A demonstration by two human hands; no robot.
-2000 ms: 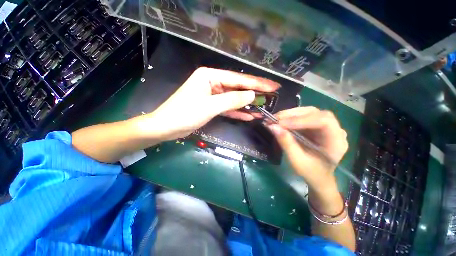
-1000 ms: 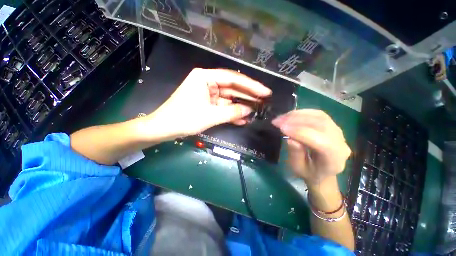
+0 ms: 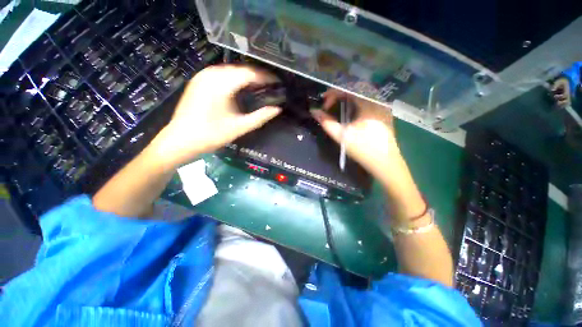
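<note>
My left hand (image 3: 207,108) holds a dark, shiny module (image 3: 261,98) between thumb and fingers, over the left part of the flat black machine (image 3: 287,144). My right hand (image 3: 360,131) is over the machine's right part, under the clear guard, with the silver tweezers (image 3: 343,137) held against the fingers and pointing roughly up and down in the view. Its thumb and fingertips are bent near the back of the machine. The hands are apart. Both are slightly blurred, and the module's detail cannot be made out.
The clear guard (image 3: 383,80) hangs over the machine's back. A black blister tray (image 3: 102,102) lies left and another (image 3: 504,255) right. A white paper slip (image 3: 197,182) lies left of the machine's front. A black cable (image 3: 330,227) runs from the front. Another person's hand (image 3: 561,91) shows far right.
The view has shifted. My left hand has moved left and back with the module, away from my right hand. My right hand has moved back under the guard, and the tweezers now point upward.
</note>
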